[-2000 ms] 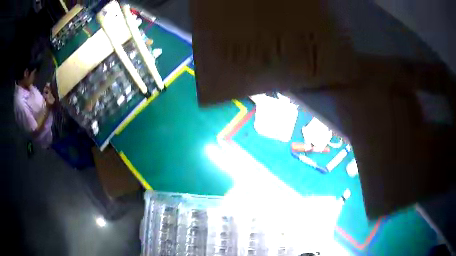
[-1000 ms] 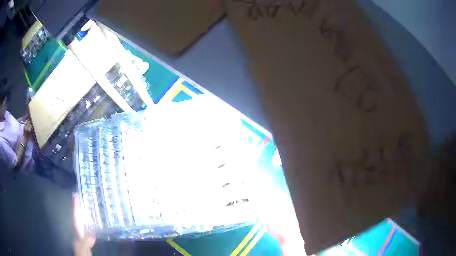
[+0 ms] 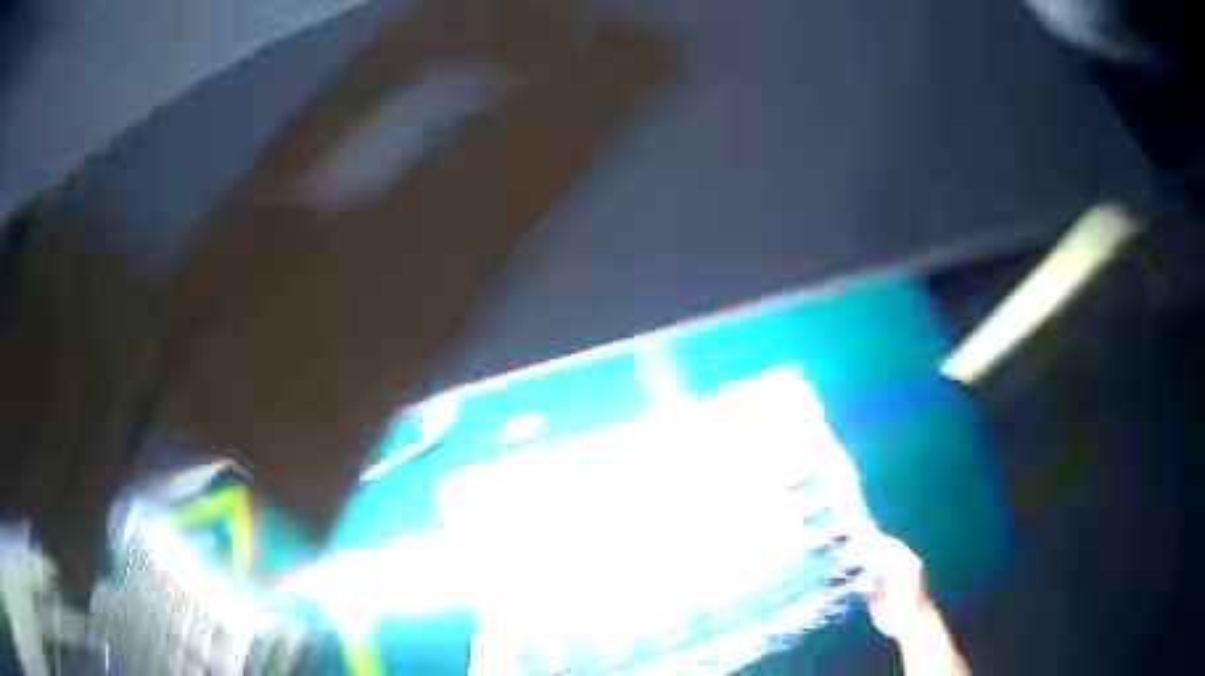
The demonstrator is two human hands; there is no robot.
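A clear plastic tray [image 3: 661, 535], washed out to white by glare, is at the bottom centre over the green bench mat. Its ribbed lower right side shows a few dark marks. My right hand [image 3: 905, 594] is at the tray's right edge with its fingers on it, and the forearm runs down out of the picture. My left hand is not visible; the tray's left and lower parts are lost in glare or cut off by the picture's edge. The picture is blurred.
Green bench mat [image 3: 925, 436] surrounds the tray. A blurred brown cardboard piece [image 3: 344, 277] hangs at upper left. Ribbed clear trays [image 3: 185, 594] stand at lower left beside yellow tape. A pale bar [image 3: 1044, 297] is beyond the bench's right end.
The view has swung round. The tray now appears lower and further right, with my right hand visible at its edge. My left hand has left the picture. The cardboard now appears at left.
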